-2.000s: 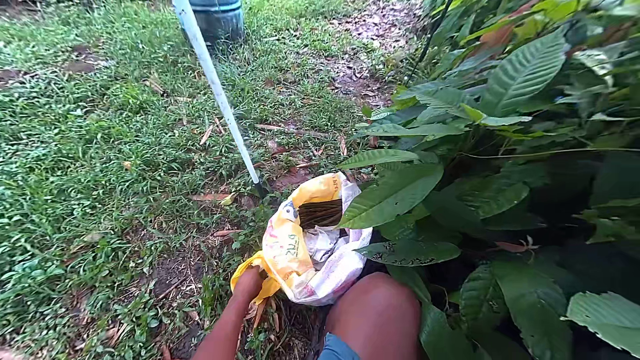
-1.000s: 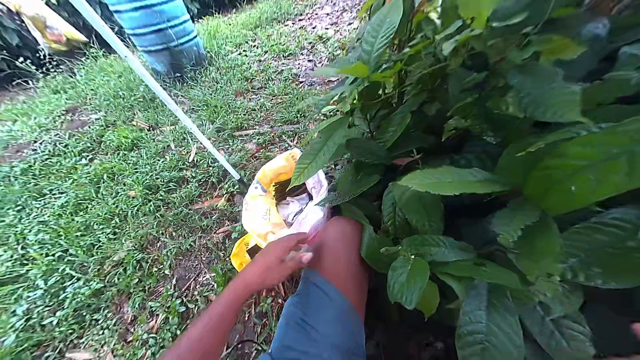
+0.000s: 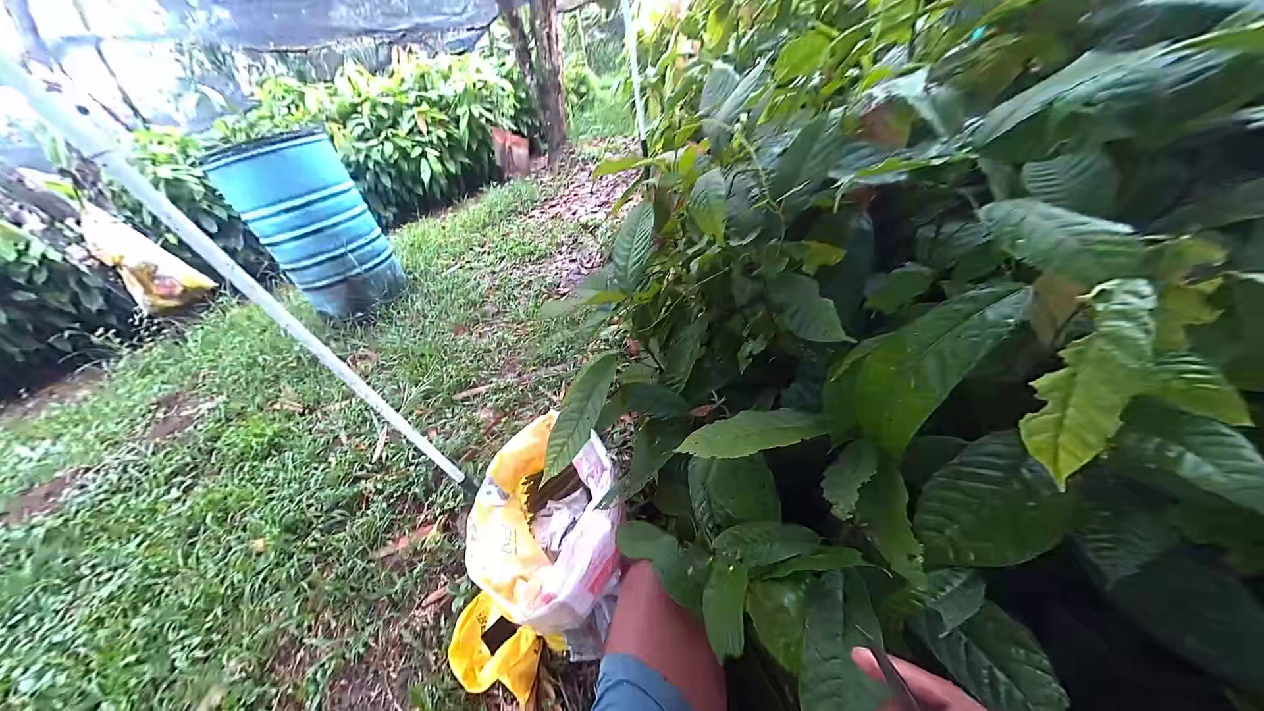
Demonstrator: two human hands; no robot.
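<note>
My right hand (image 3: 918, 681) shows at the bottom edge, low among the broad green leaves (image 3: 987, 513). Its fingers are around a thin dark object (image 3: 897, 679), which may be a blade; most of it is out of frame. My left hand is out of view. Left of my bent knee (image 3: 667, 632) an open yellow and white plastic sack (image 3: 494, 543) rests on the ground, its rim rolled down. Whitish crumpled material (image 3: 561, 518) and something brown lie inside it. A yellow plastic bag (image 3: 504, 667) is beside the sack's base.
A pale pole (image 3: 296, 331) slants down to the ground beside the sack. Behind it stands a ribbed blue barrel (image 3: 306, 222) on the grass. Another sack (image 3: 153, 262) is at the far left. Dense leafy plants crowd the right side, with dark netting (image 3: 336, 25) at the back.
My left hand was at the yellow plastic, then over my knee, and is now out of frame. My right hand has come into view low on the right. The view has tilted up.
</note>
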